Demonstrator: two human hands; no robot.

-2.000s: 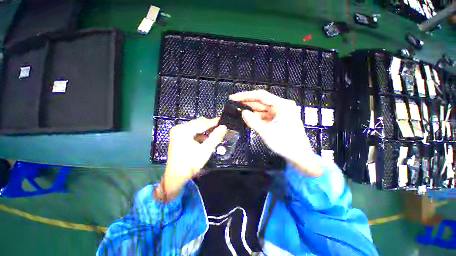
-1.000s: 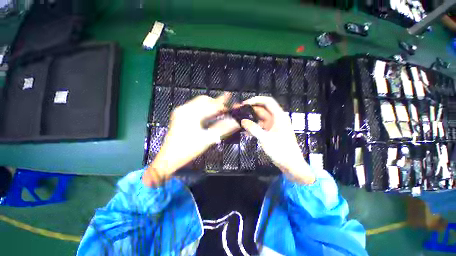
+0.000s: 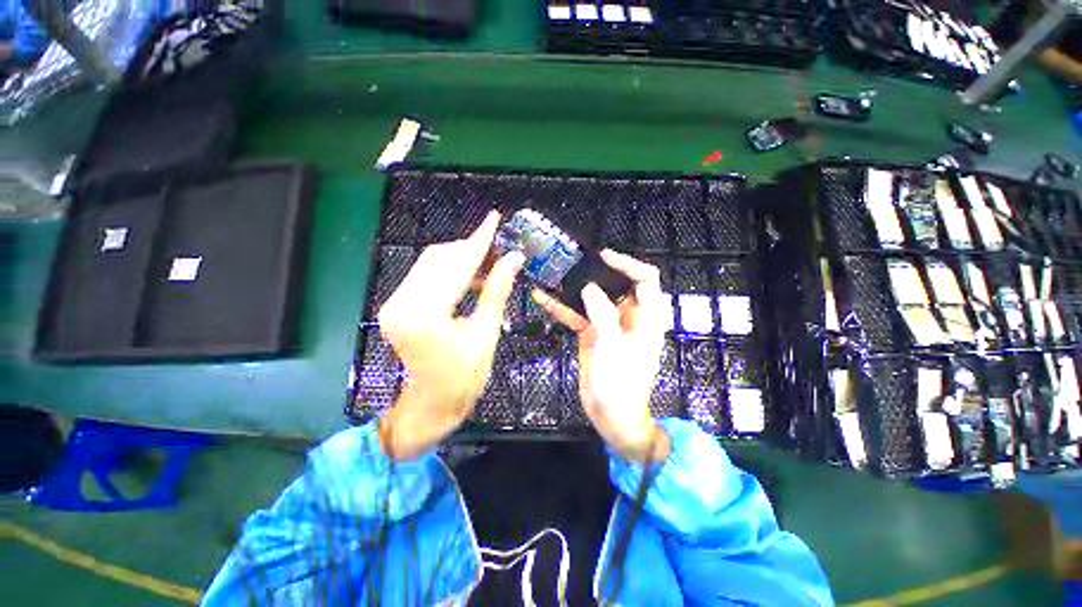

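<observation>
My left hand (image 3: 441,318) pinches the upper left end of a blue circuit board (image 3: 543,247) with shiny components on it. My right hand (image 3: 622,344) grips a black housing (image 3: 593,285) at the board's lower right end. Board and housing touch; my fingers hide how they join. Both are held above a black compartment tray (image 3: 457,192) in front of me. White square parts (image 3: 736,314) lie in a few pockets on the tray's right side.
Stacked trays with long white pieces (image 3: 909,285) stand at the right. A flat black tray (image 3: 226,267) with two small white squares is at the left. A small pale piece (image 3: 400,142) and dark units (image 3: 771,134) lie beyond. More trays (image 3: 676,36) are at the back.
The view has tilted up, showing more of the far bench. The blue circuit board has come into view between my hands. My left hand has turned to hold its upper end.
</observation>
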